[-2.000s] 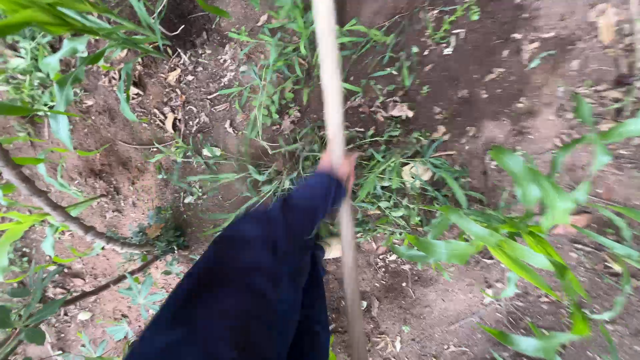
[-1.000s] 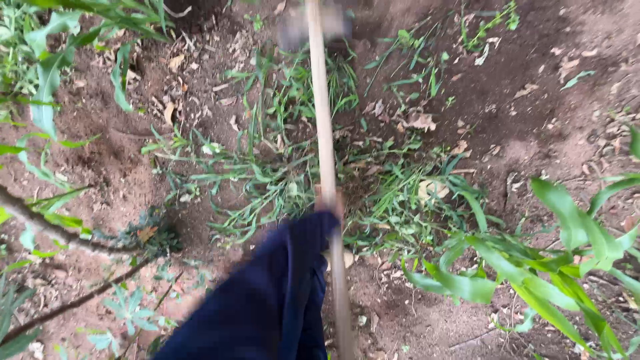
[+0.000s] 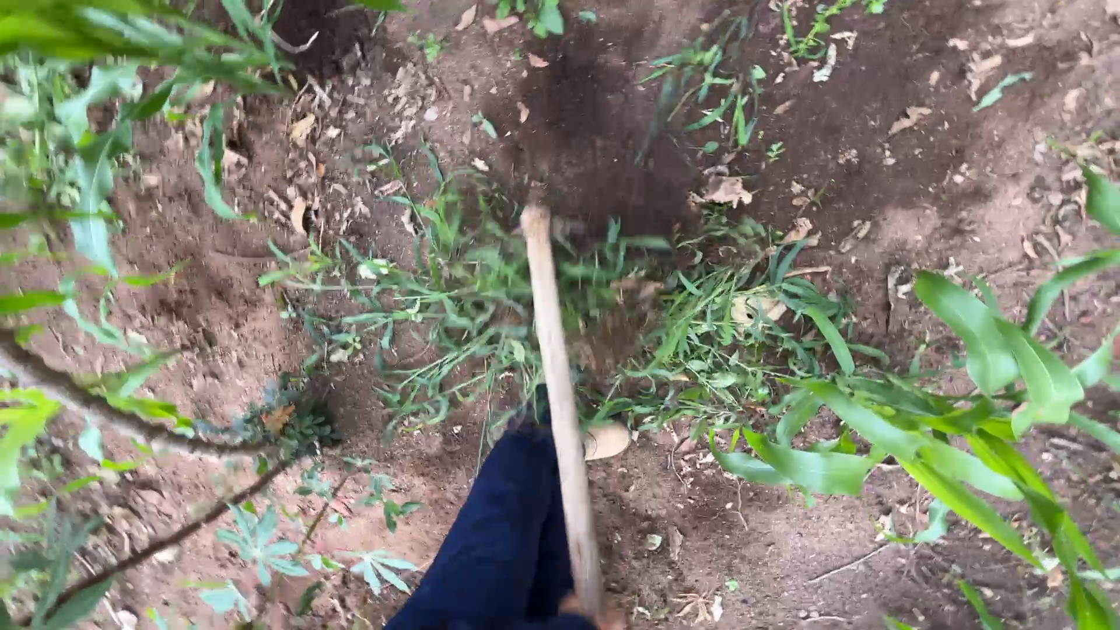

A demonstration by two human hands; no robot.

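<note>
The pale wooden handle (image 3: 560, 376) of a long tool, seemingly a hoe, runs from the bottom edge up to the weeds, leaning slightly left. My left hand (image 3: 597, 612) shows only partly at the bottom edge, closed around the handle's lower part. My right hand is out of view. The handle's far end sits among green grassy weeds (image 3: 455, 306) on brown soil (image 3: 604, 149). Motion blur and plants hide the tool's head. Left of the handle is a dark blue trouser leg (image 3: 499, 525); a light-toed shoe (image 3: 606, 440) shows just right of it.
Broad-leaved green plants, seemingly maize (image 3: 962, 420), reach in from the right. More leaves (image 3: 96, 166) hang at the upper left. A thin curved woody stem (image 3: 96, 402) crosses the left side. Dry leaves (image 3: 726, 191) lie scattered on the soil.
The tool's head was blurred near the top a second ago; its end is now down among the weeds. My left hand has moved from mid-view to the bottom edge, still on the handle.
</note>
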